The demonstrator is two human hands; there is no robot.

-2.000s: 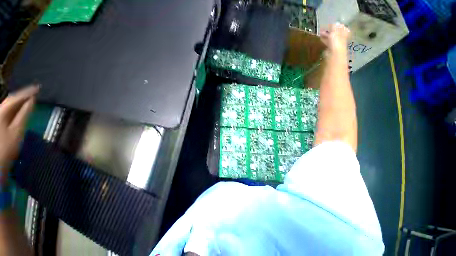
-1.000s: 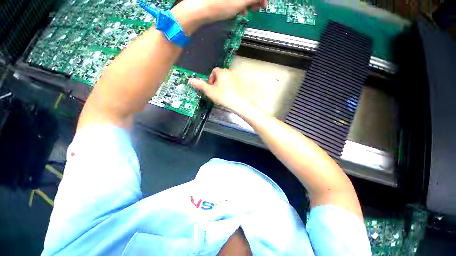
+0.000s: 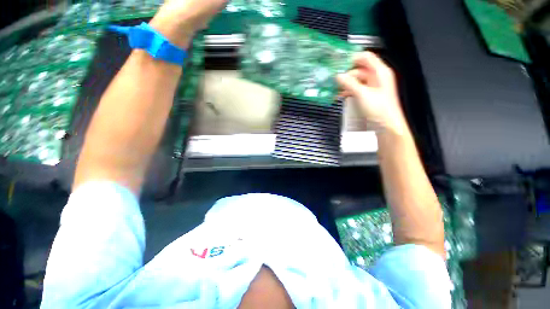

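Observation:
A green circuit board (image 3: 292,60), component side up and blurred, is held above the ribbed black pad (image 3: 309,130). My right hand (image 3: 369,84) grips its right edge between thumb and fingers. My left hand (image 3: 196,9), with a blue wrist strap above it, is at the top edge, partly cut off, left of the board; its fingers are hidden. The ribbed pad lies across the silver rails, partly under the board.
Component-side-up boards (image 3: 45,96) lie on the left on black sheets. A large black divider sheet (image 3: 482,102) is on the right, with a green board (image 3: 499,30) at its top. More boards (image 3: 365,235) lie at lower right, near a brown box (image 3: 491,274).
The view has turned. A board is now held in my right hand over the ribbed pad; a second ago that hand was at a board on the left stack.

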